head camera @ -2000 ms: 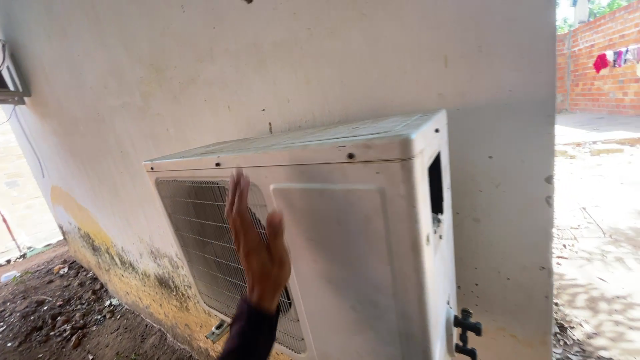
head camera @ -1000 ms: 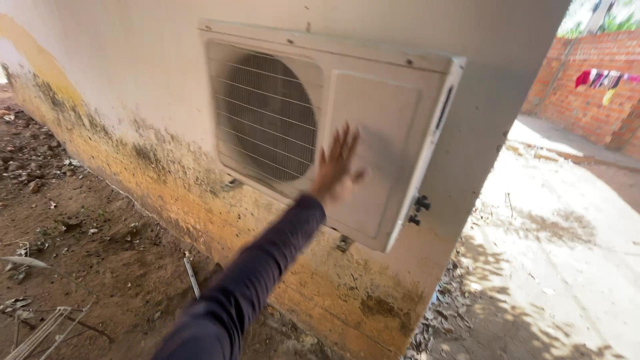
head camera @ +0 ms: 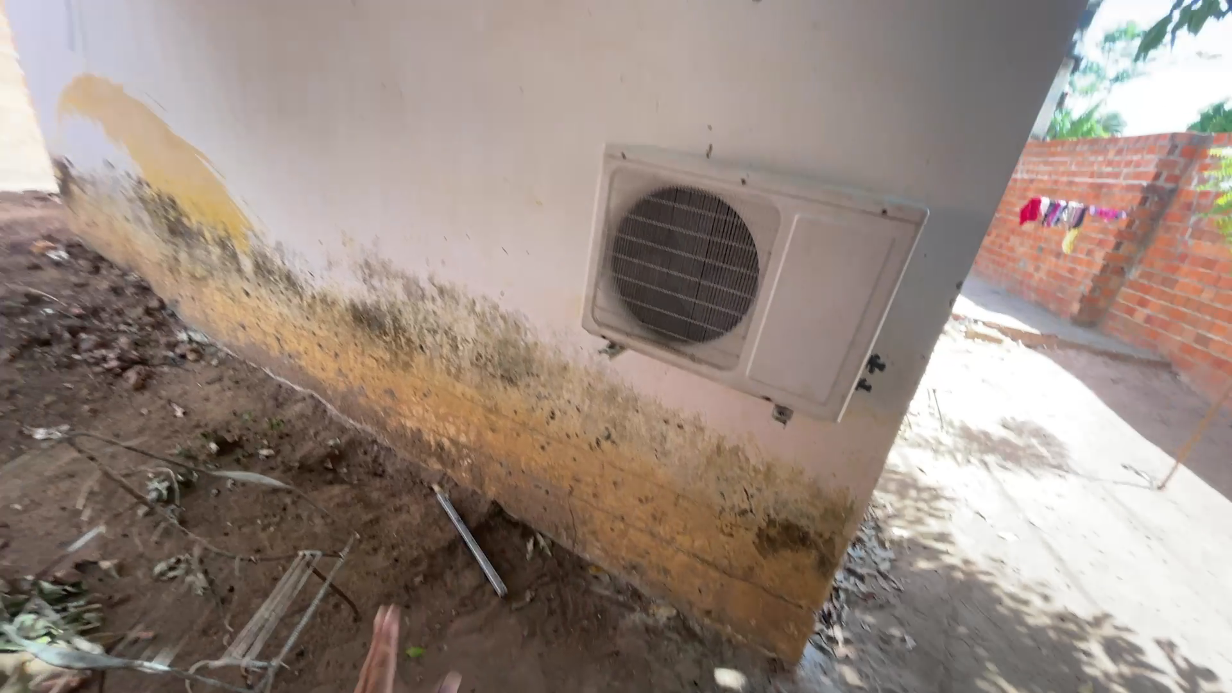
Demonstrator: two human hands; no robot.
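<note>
At the bottom edge, left of the middle, the extended fingers of my left hand (head camera: 380, 654) show over the soil, with what looks like the thumb tip apart to their right. Nothing is seen held in it; the rest of the hand is out of frame. My right hand is out of view. A white air conditioner outdoor unit (head camera: 833, 298) is mounted on the painted wall (head camera: 433, 144), well above and right of the hand. Its round fan grille (head camera: 685, 265) faces out. Two dark valves (head camera: 869, 373) stick out at its lower right side.
Bare soil (head camera: 318, 462) with twigs, leaves and a thin grey rod (head camera: 469, 541) runs along the stained wall base (head camera: 577, 462). Past the wall corner lies sunlit ground (head camera: 1039, 462). A brick wall (head camera: 1174, 260) stands behind, with laundry (head camera: 1064, 212) hanging before it.
My left hand was raised in front of the outdoor unit and is now low at the bottom edge. The view has swung, and the unit appears smaller and farther right than one second ago.
</note>
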